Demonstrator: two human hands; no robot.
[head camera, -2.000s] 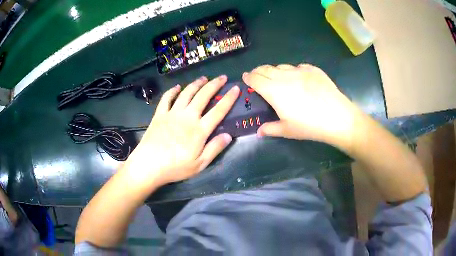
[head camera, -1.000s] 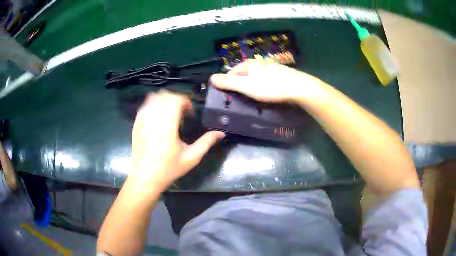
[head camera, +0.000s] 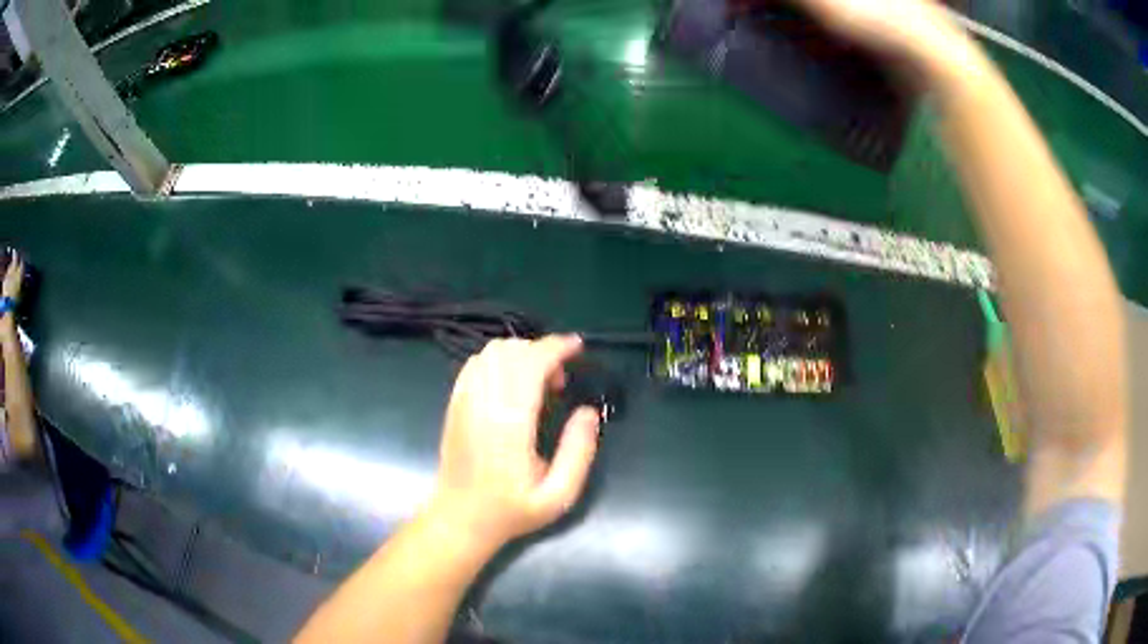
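An open power strip base with wires, brass contacts and a pale board lies on the bench, its coiled black cord to the left. My left hand is beside the cord, thumb and fingers apart, close to a dark plug that it partly hides. My right hand, cut off by the top edge and blurred, holds a closed black power strip over the green belt. That strip's cord and plug hang blurred to its left.
A scuffed white rail separates bench and belt. A yellow squeeze bottle is partly behind my right forearm. A metal post stands at upper left, with a dark item on the belt beyond. Another person's arm shows at the left edge.
The closed strip has gone from the bench in front of me to over the belt, in my right hand. My left hand is off it, near the other cord. The view has shifted.
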